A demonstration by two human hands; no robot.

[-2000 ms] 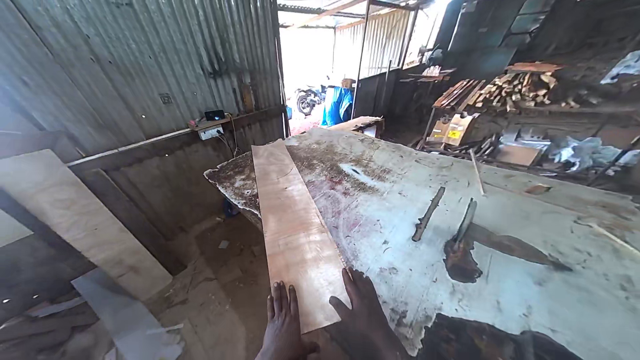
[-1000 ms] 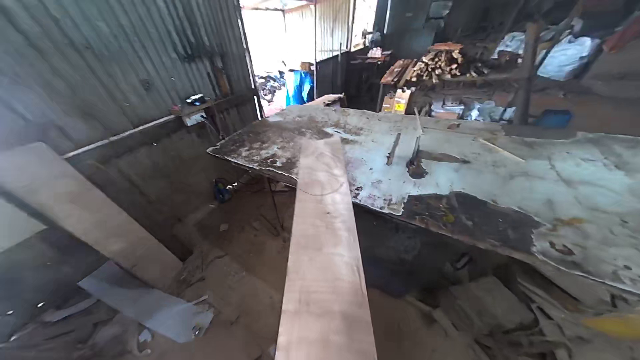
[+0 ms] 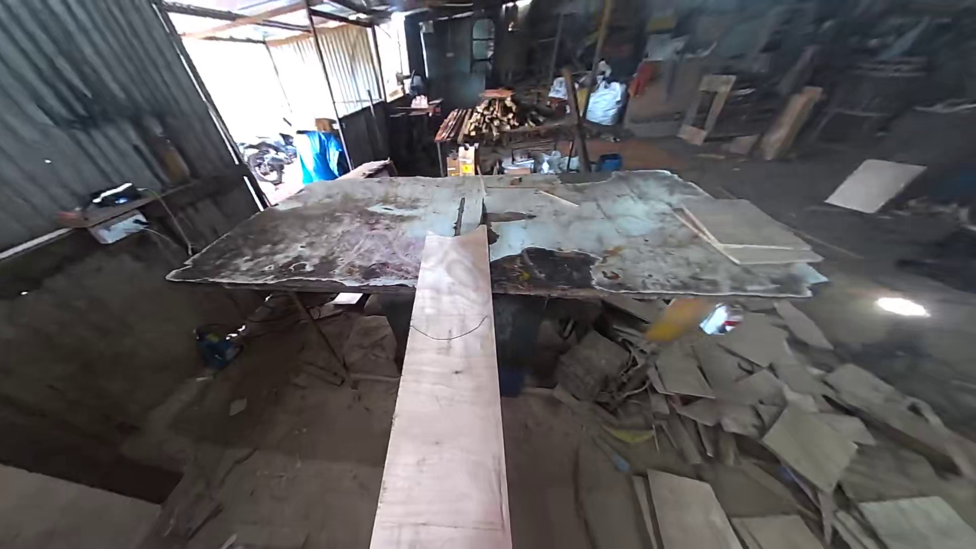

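A long, pale plywood strip point(image 3: 450, 412) runs from the bottom edge of the head view up to the near edge of a worn, stained work table point(image 3: 343, 229). Its far end has a concave cut and overlaps the table, and a curved line is drawn across it. Neither of my hands is in view; the strip's near end lies below the picture. Flat plywood pieces point(image 3: 755, 229) rest on the table's right end. A narrow dark stick point(image 3: 460, 216) lies just beyond the strip's tip.
Plywood offcuts point(image 3: 732, 381) are heaped on the floor at the right. A blue power tool point(image 3: 219, 345) sits on the floor at the left, below a small wall shelf point(image 3: 103, 212). Stacked wood pieces point(image 3: 499, 114) stand behind the table, with a white sack point(image 3: 607, 102) nearby.
Two seconds ago both hands were on the strip's near end, with the strip lying along the table's left part; now the hands are out of view. The view has swung to the right.
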